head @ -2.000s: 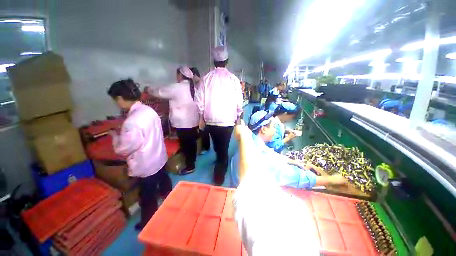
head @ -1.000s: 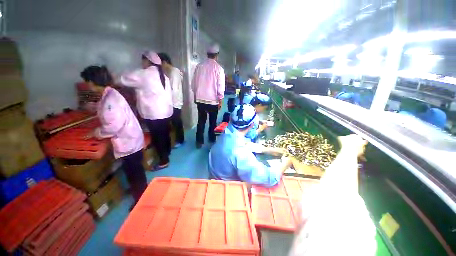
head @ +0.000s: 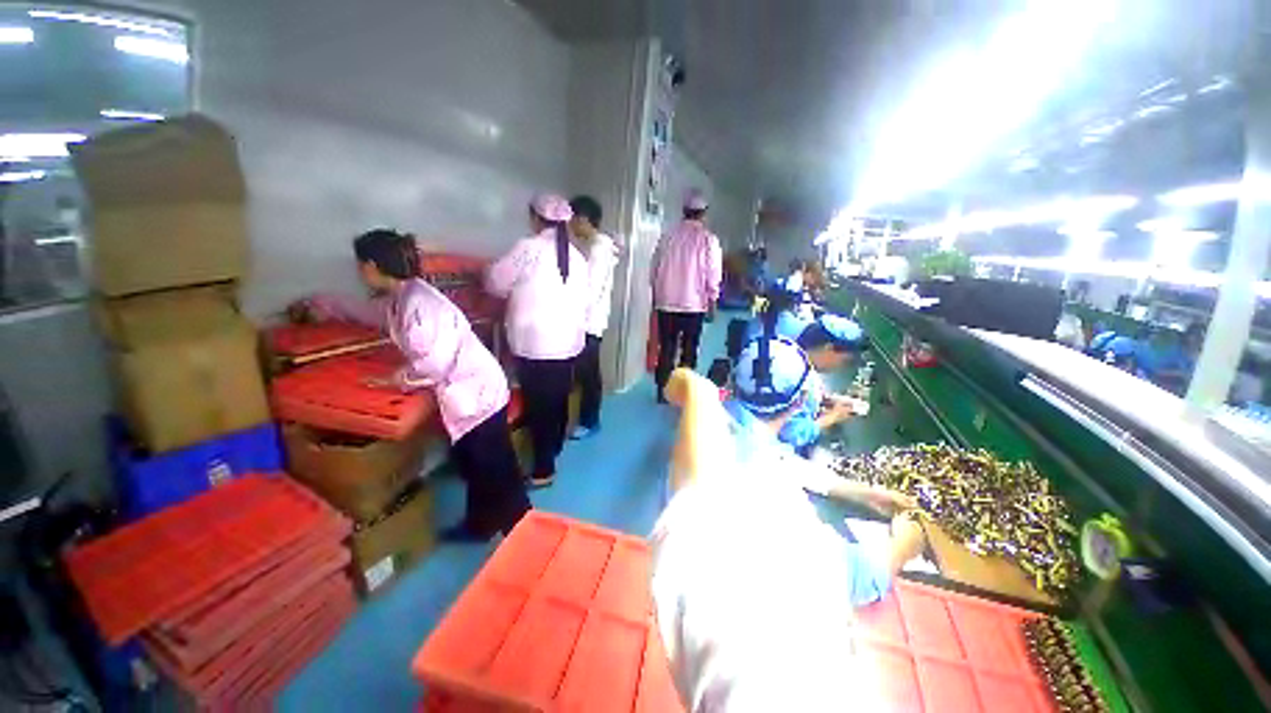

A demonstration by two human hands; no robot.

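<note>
My right arm, in a glaring white sleeve, rises from the bottom centre over the trays. My right hand (head: 683, 389) is small and overexposed at its end, raised in front of the aisle; its fingers are not clear and no held object can be made out. My left hand is out of the picture. A red compartment tray (head: 558, 606) lies on a stack at the bottom centre, its pockets bare. A second red tray (head: 962, 648), right of my sleeve, has small metal parts (head: 1062, 669) in rows at its right end. My sleeve hides part of both trays.
A seated worker in blue (head: 767, 376) reaches to a heap of metal parts (head: 983, 508) beside a brown board (head: 976, 568). A green clip fan (head: 1105, 546) is on the line edge. Pink-coated people (head: 449, 362) stand left. Red trays (head: 209, 557) and cardboard boxes (head: 188, 369) are stacked at left.
My right hand swung right over the line, then back left to the centre. The view turned left, then back right. The nearest pink-coated person now leans over red trays; another stands farther down the aisle.
</note>
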